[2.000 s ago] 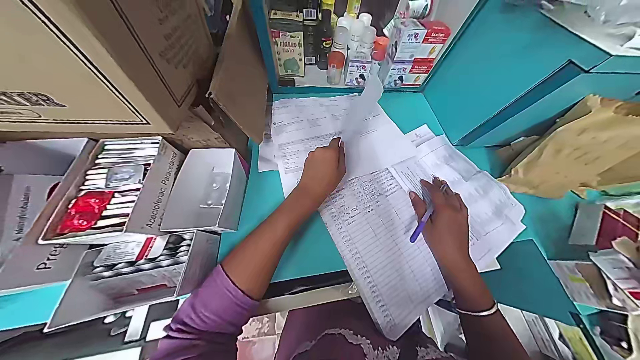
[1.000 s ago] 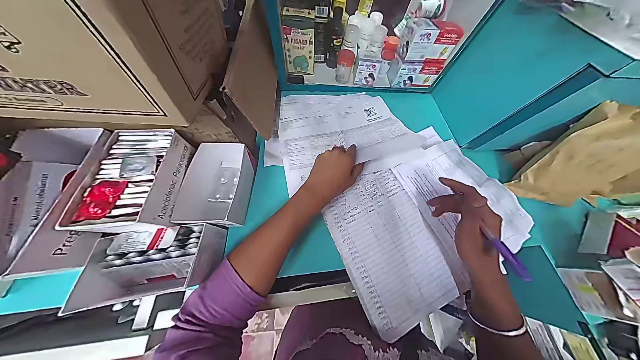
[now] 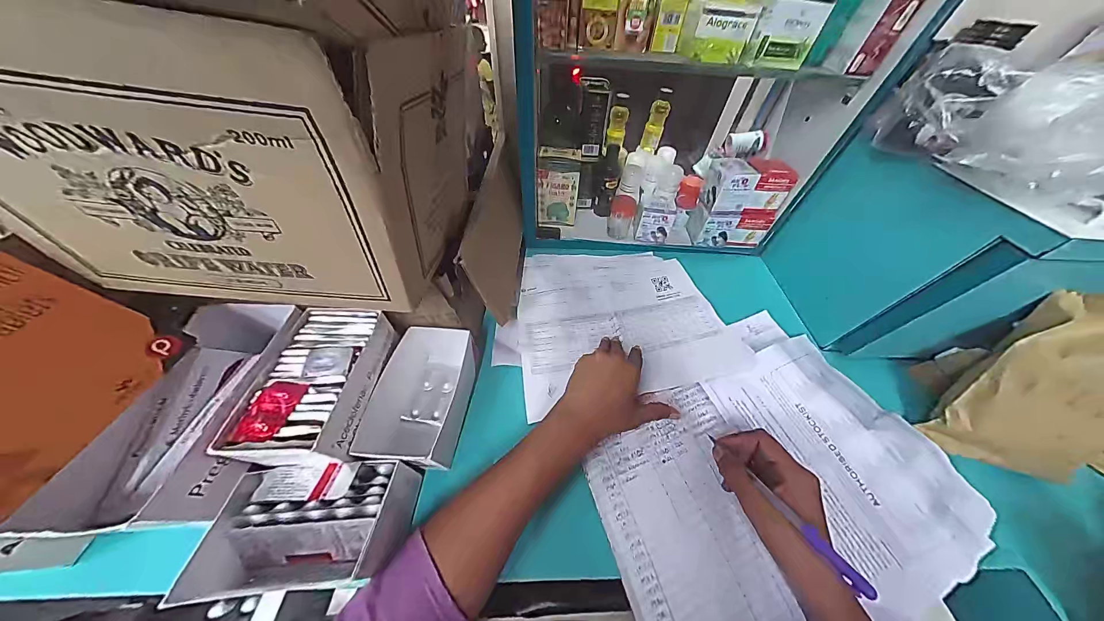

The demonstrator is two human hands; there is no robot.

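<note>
My left hand [image 3: 608, 388] lies with spread fingers on the printed sheets [image 3: 586, 297], its thumb resting at the top of a ruled sheet with handwritten columns [image 3: 681, 517]. My right hand [image 3: 768, 474] grips a purple pen [image 3: 837, 565], whose tip is at the handwriting near the upper part of the ruled sheet. The pen's rear end sticks out below that hand. More printed papers [image 3: 862, 448] lie overlapping to the right, partly behind my right forearm.
Open medicine cartons [image 3: 414, 397] with blister packs stand at the left, below a large cardboard box [image 3: 190, 172]. A glass-fronted cabinet [image 3: 647, 246] with bottles and boxes is behind the papers. Crumpled brown paper [image 3: 1026, 397] lies right, and clear plastic bags [image 3: 992, 112] lie upper right.
The sheet my left hand held raised two seconds ago now lies flat. My right hand has moved in from the right and turned the pen's tip onto the ruled sheet.
</note>
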